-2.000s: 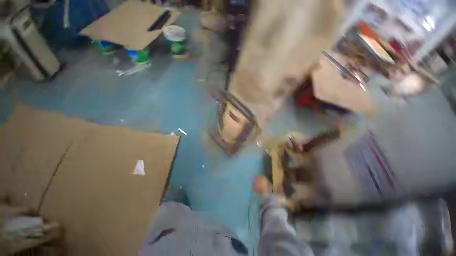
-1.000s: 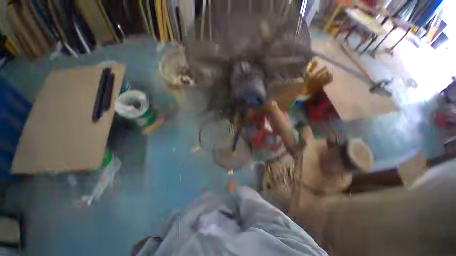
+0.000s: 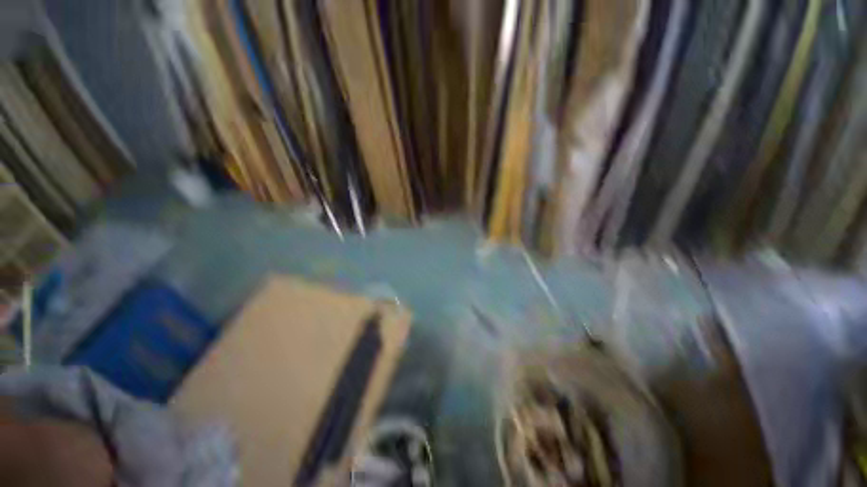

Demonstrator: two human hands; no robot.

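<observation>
A tan board [image 3: 266, 371] lies low in front of me, with long black strips [image 3: 347, 399] along its right part. A white-rimmed bucket [image 3: 394, 452] is cut off by the bottom edge, right of the board. Grey cloth [image 3: 162, 428], like a sleeve, and a blurred skin-toned patch show at the lower left. This may be part of my left arm; no fingers can be made out. My right hand is not in view. The whole view is blurred.
Many long boards or moulding lengths [image 3: 380, 114] stand upright across the back. A round container [image 3: 656, 438] with scraps is at the bottom right. A blue box-like thing [image 3: 143, 338] is left of the board. Pale sheeting [image 3: 799, 333] is at the right.
The view has swung left and up towards the upright lengths. The board and strips now appear lower and nearer the middle. The grey cloth has moved from bottom centre to lower left.
</observation>
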